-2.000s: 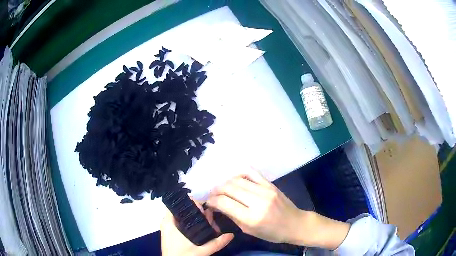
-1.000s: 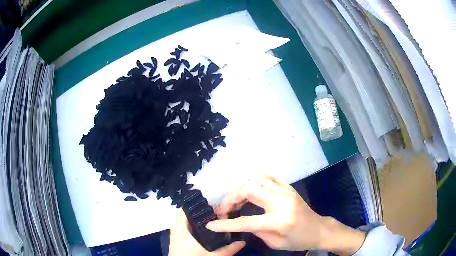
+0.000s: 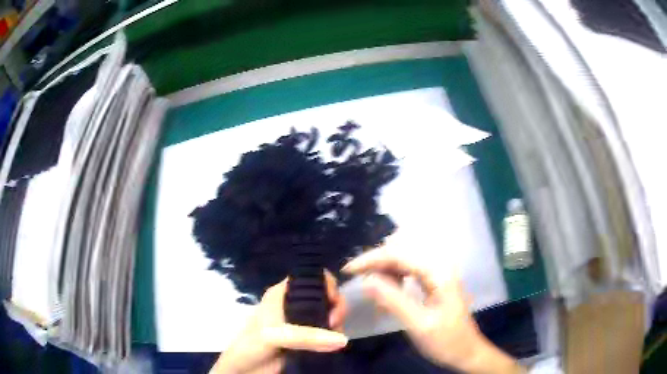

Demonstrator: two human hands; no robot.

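Observation:
My left hand is closed around a ribbed black strip at the lower middle, held upright at the near edge of a large heap of small black crescent pieces. My right hand is just right of the strip, blurred, with its fingers apart and bent; no piece can be made out in it. The heap lies on a white work sheet. The strip's lower end is partly hidden by my left thumb and fingers.
A small labelled bottle stands on the green mat to the right. White pointed scraps lie beyond the heap. Thick piles of foam sheets rise at left and right, with brown cardboard at lower right.
The view has swung, so the bench sits further right and lower. My left hand has tipped the strip more upright. My right hand has come off the strip and its fingers have spread.

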